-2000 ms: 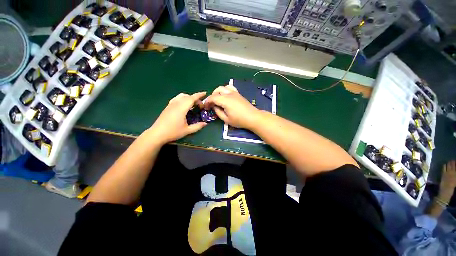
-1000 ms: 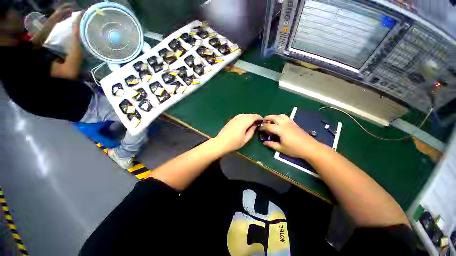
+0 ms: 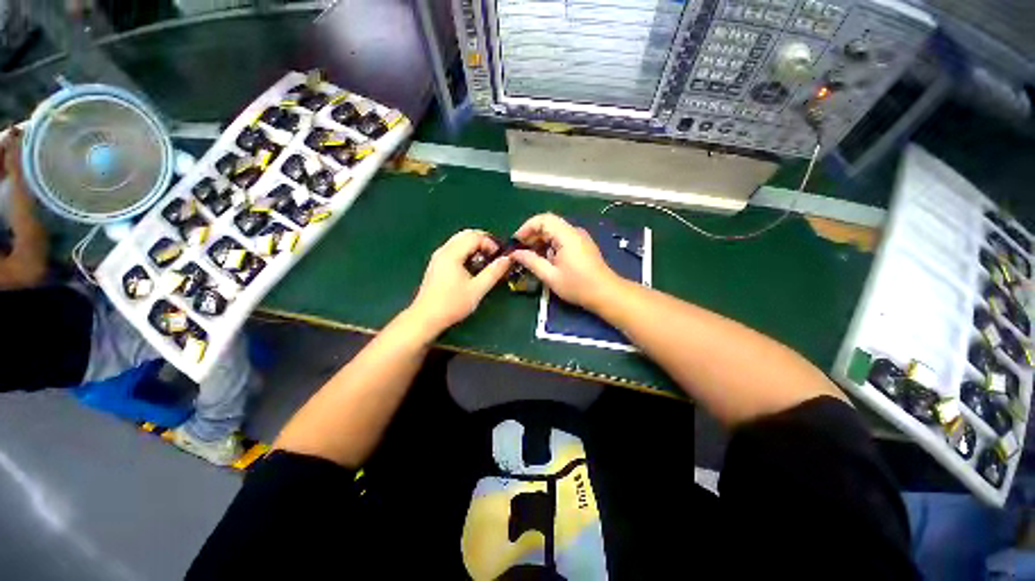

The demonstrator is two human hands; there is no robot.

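My left hand (image 3: 460,276) and my right hand (image 3: 558,259) meet over the green bench, at the left edge of the work pad. Between them they hold a small black electronic unit (image 3: 520,276), mostly covered by the fingers. Both hands grip it. The dark blue work pad (image 3: 590,322) with a white border lies flat, partly under my right hand and forearm. A small light connector piece (image 3: 625,244) shows on its upper part. A thin copper-brown cable (image 3: 726,236) loops from the pad to the instrument.
A white tray of black units (image 3: 223,329) stands left, another (image 3: 903,267) right. The grey bench instrument (image 3: 726,68) sits on a beige stand (image 3: 636,170) at the back. A round desk fan (image 3: 100,159) and a seated person (image 3: 45,329) are at far left.
The view has swung left and then back right. The hands stay together on the black unit; its lower part now shows below my right fingers.
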